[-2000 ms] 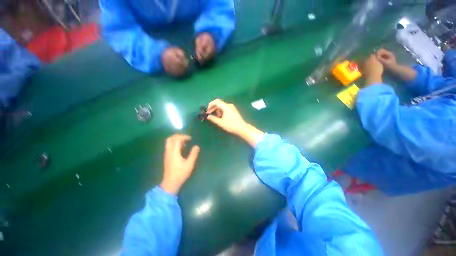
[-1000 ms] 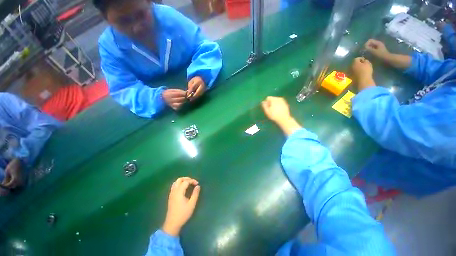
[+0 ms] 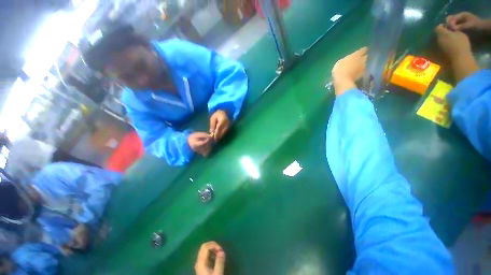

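My right hand (image 3: 350, 70) is stretched far forward over the green conveyor belt (image 3: 269, 220), its fingertips at the edge of a clear plastic strip (image 3: 383, 51). Blur and the strip hide whether it holds anything. My left hand (image 3: 210, 259) is low in the picture, cut off by the bottom edge, fingers curled near the thumb; I cannot tell whether anything is between them. One round silvery-dark unit (image 3: 205, 193) lies on the belt beyond my left hand. Another unit (image 3: 157, 239) lies further left. Neither is touched.
A white paper slip (image 3: 293, 168) lies between my hands. A yellow-orange stop box (image 3: 414, 73) and yellow label (image 3: 435, 103) are at right, beside another person's hands. Across the belt a person in a blue smock (image 3: 177, 86) holds something small. A metal post (image 3: 275, 35) stands behind.
My right hand has moved forward and right, away from the dark unit it held two seconds ago, to the plastic strip. The view has shifted, and my left hand is now mostly out of the picture.
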